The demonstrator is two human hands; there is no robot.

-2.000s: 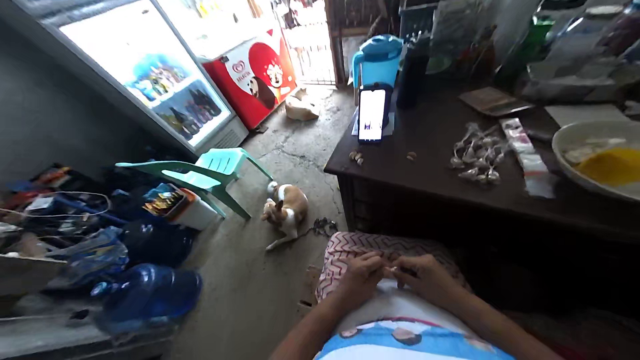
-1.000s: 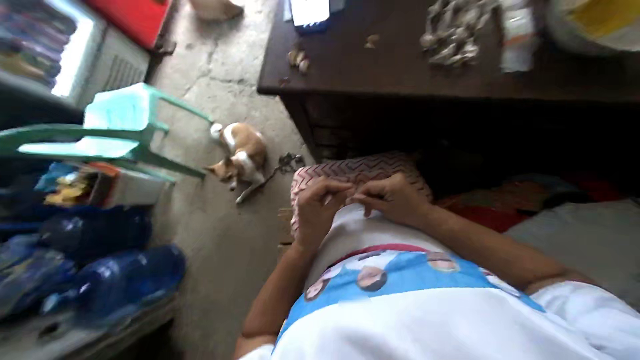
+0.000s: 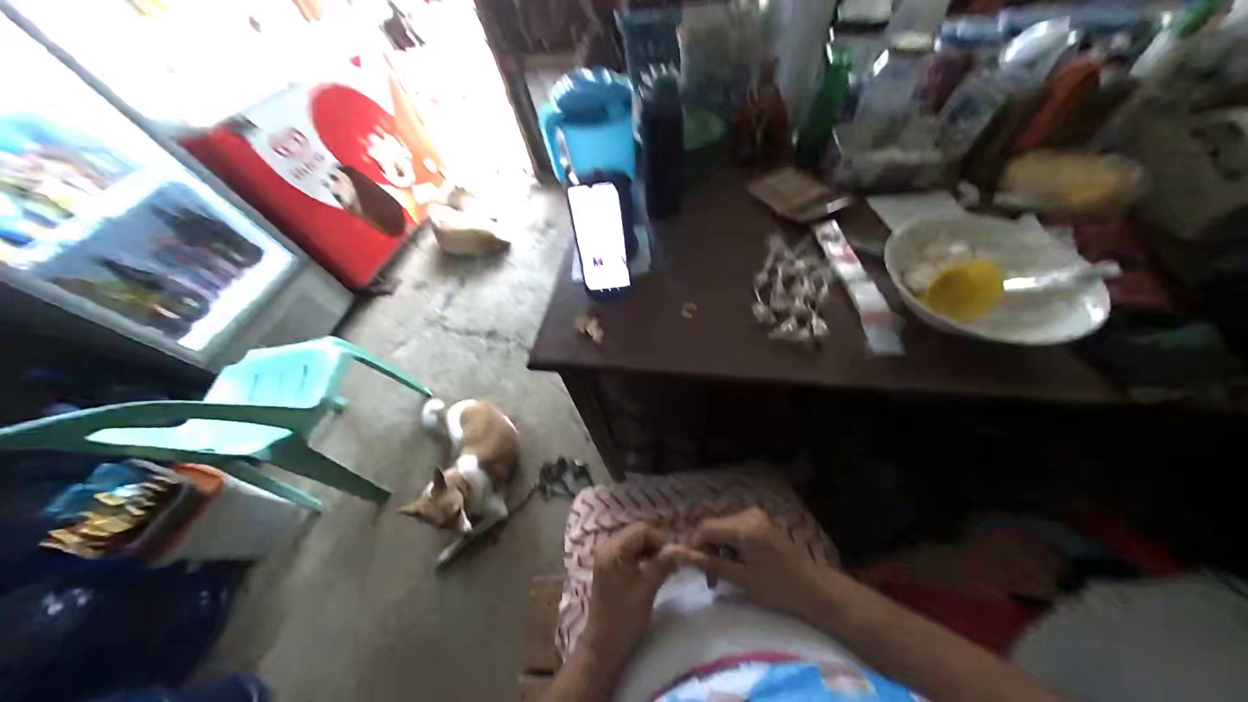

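My left hand [image 3: 629, 570] and my right hand [image 3: 756, 561] meet over my lap with bent fingers, fingertips close together. A small whitish thing [image 3: 685, 588], maybe thin plastic, shows just below the fingers; whether they grip it is too blurred to tell. Beyond the hands, on the dark table [image 3: 682, 356], lies a pile of small knotted plastic packets [image 3: 792, 292]. Right of it is a long strip of printed plastic [image 3: 860, 288], beside a white bowl [image 3: 1048, 327] with a yellow scoop or cup [image 3: 963, 291] and pale contents in it.
A lit phone [image 3: 600, 237] leans upright near the table's left corner, before a blue plastic container [image 3: 593, 122]. Small brownish bits [image 3: 589, 329] lie near the edge. On the floor are a brown and white cat [image 3: 483, 453], another animal [image 3: 466, 234] and a green plastic chair [image 3: 263, 390].
The view has swung up and back over the table since a second ago. Both hands stay together over my lap. The nearer cat remains lying on the floor.
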